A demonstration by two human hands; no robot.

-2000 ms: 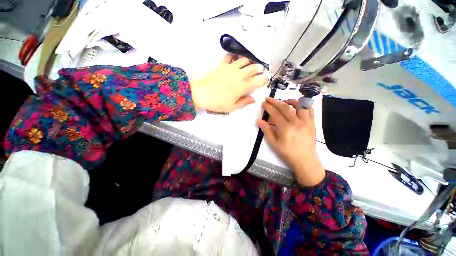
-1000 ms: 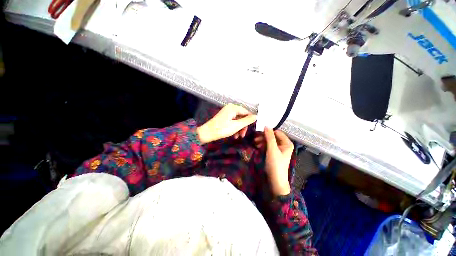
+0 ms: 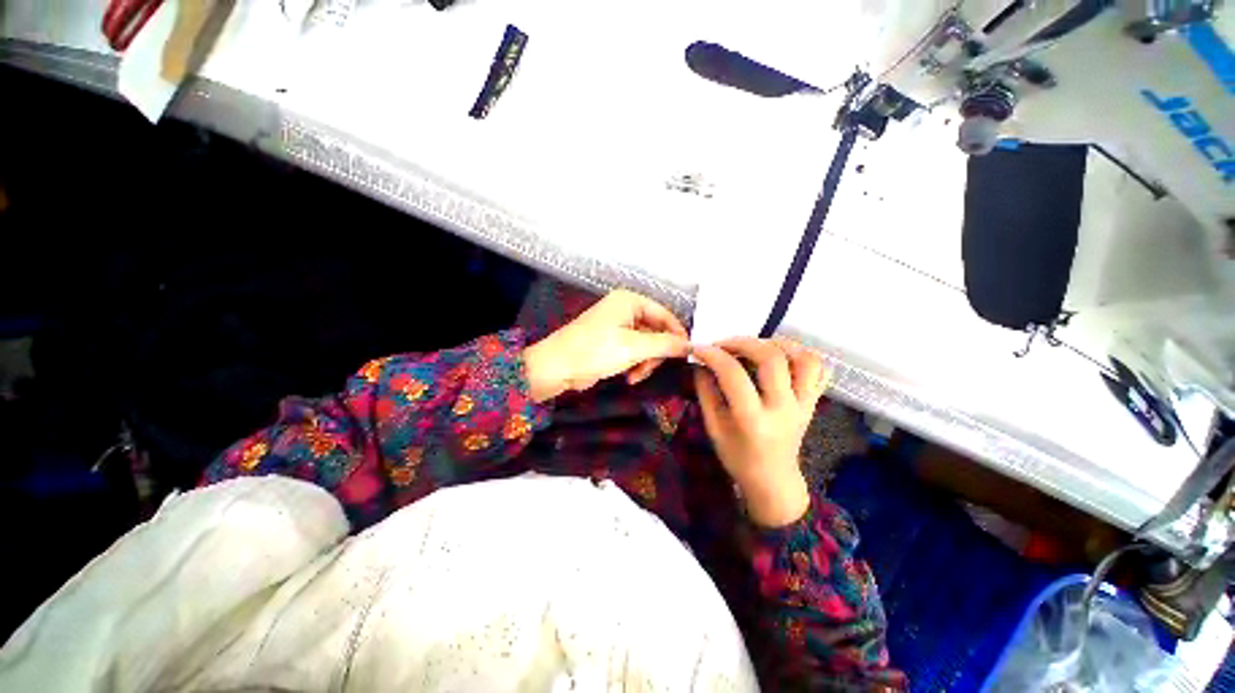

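Note:
My left hand (image 3: 612,344) and my right hand (image 3: 761,404) are bare and meet at the table's front edge. Their fingertips pinch the near end of the white fabric piece (image 3: 738,291), which is hard to tell from the white table. A black strip (image 3: 813,233) runs along the white piece from under the presser foot (image 3: 867,111) down to my right hand. A rounded black end (image 3: 742,68) lies behind and left of the foot. What exactly is between the fingertips is too small to tell.
The sewing machine head (image 3: 1165,136) stands at upper right. Rounded black pieces (image 3: 1023,230) lie right of the needle, with thread snips (image 3: 1140,402) at the right end. A printed label (image 3: 500,72) lies left. Red-handled scissors (image 3: 125,20) are far left. A blue bin (image 3: 1070,636) is below right.
My hands have come off the table by the needle to its front edge and now pinch the white piece's near end. In the last second, my right hand's fingers have spread over it. The view has shifted.

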